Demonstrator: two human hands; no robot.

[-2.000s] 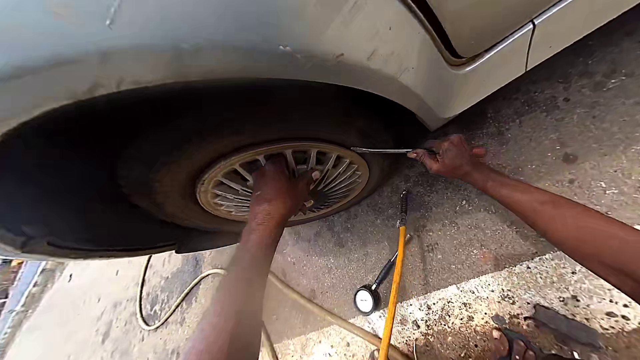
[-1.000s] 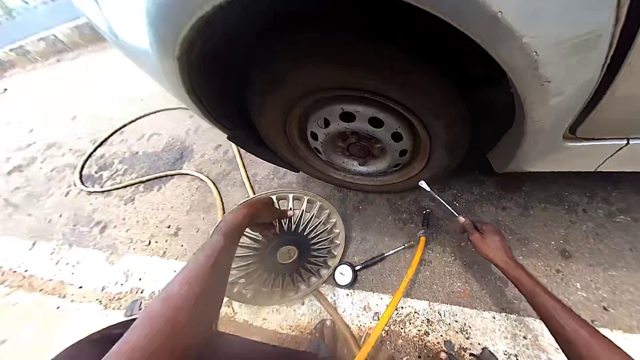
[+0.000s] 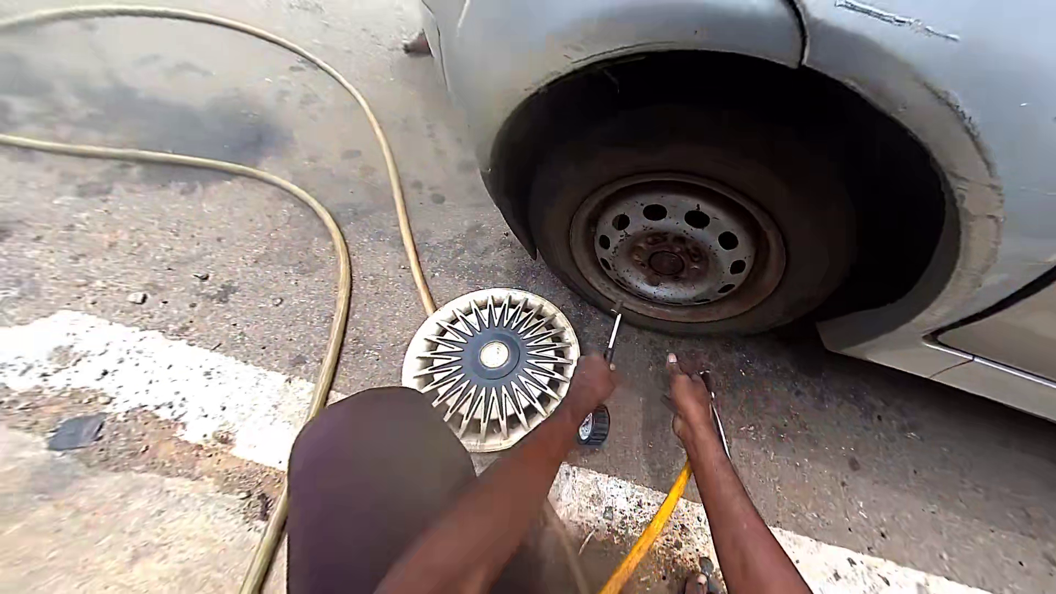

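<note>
My left hand (image 3: 592, 384) is closed on a tyre pressure gauge (image 3: 592, 426); its round dial shows below the hand and its thin metal stem points up toward the tyre. Over the upper end of a yellow air hose (image 3: 652, 532) is my right hand (image 3: 689, 396), blurred, so its hold on the hose cannot be told. A thin metal lever (image 3: 720, 427) shows just right of that hand; whether it is held or lies on the ground is unclear. A multi-spoke wheel cover (image 3: 495, 355) lies face up left of my left hand. The car's steel wheel (image 3: 672, 243) is uncovered.
The silver car's body (image 3: 899, 74) arches over the tyre (image 3: 817, 206). A pale hose (image 3: 342, 272) loops across the ground at left. A white painted line (image 3: 165, 379) crosses the pavement. My bent knee (image 3: 371, 478) is at the lower middle.
The wheel cover was on the wheel, then in my left hand, and now lies on the ground. My left hand has taken the gauge. My right hand has moved over the yellow hose. The view has shifted.
</note>
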